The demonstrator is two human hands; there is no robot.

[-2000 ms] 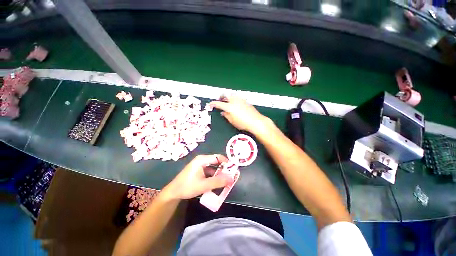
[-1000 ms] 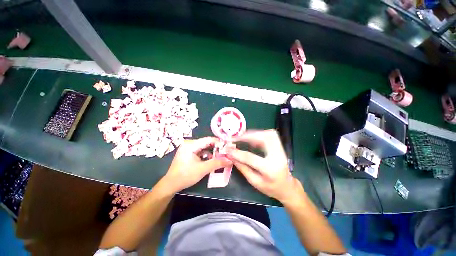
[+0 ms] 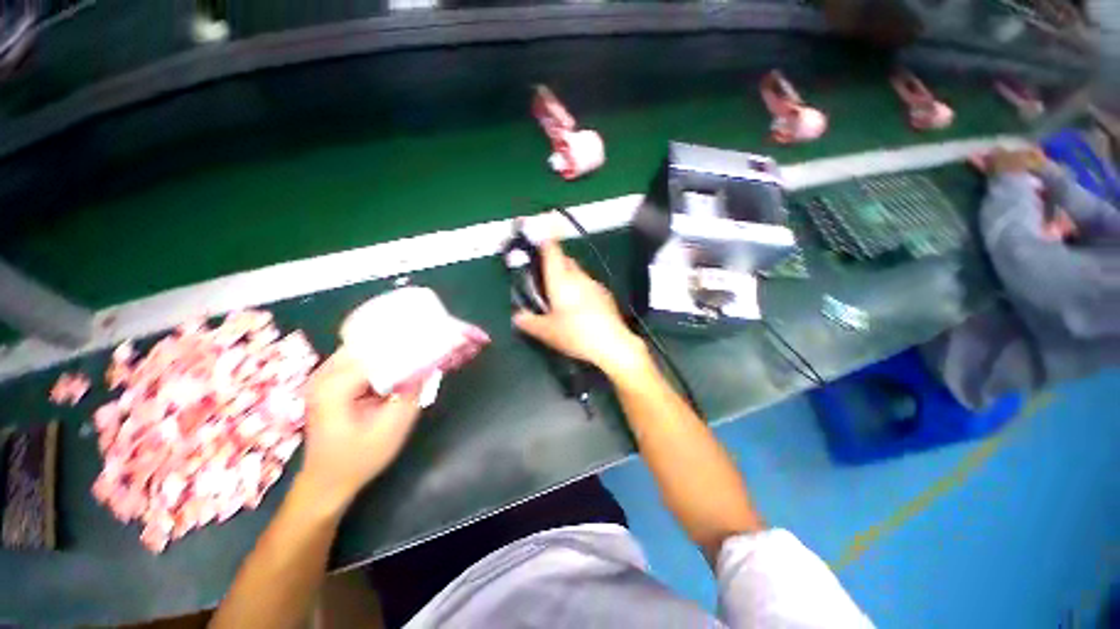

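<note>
My left hand (image 3: 350, 424) holds a pink handheld fan body (image 3: 403, 339) above the bench, its round head up and its pale outer side showing. The fan is slightly blurred. My right hand (image 3: 577, 307) is on the black electric screwdriver (image 3: 527, 273), with the fingers around its upper part. The screwdriver lies on the bench beside the screw feeder. A large loose pile of small pink plastic parts (image 3: 203, 418) lies left of my left hand.
The black and silver screw feeder (image 3: 719, 234) stands right of my right hand. Green circuit boards (image 3: 890, 218) lie beyond it. Several pink fans (image 3: 577, 150) lie on the belt. A tray of dark parts (image 3: 30, 485) is at far left. Another person's grey sleeve (image 3: 1044, 258) is at right.
The view has turned right. My right hand has left the fan and taken hold of the screwdriver. My left hand has turned the fan and moved it left.
</note>
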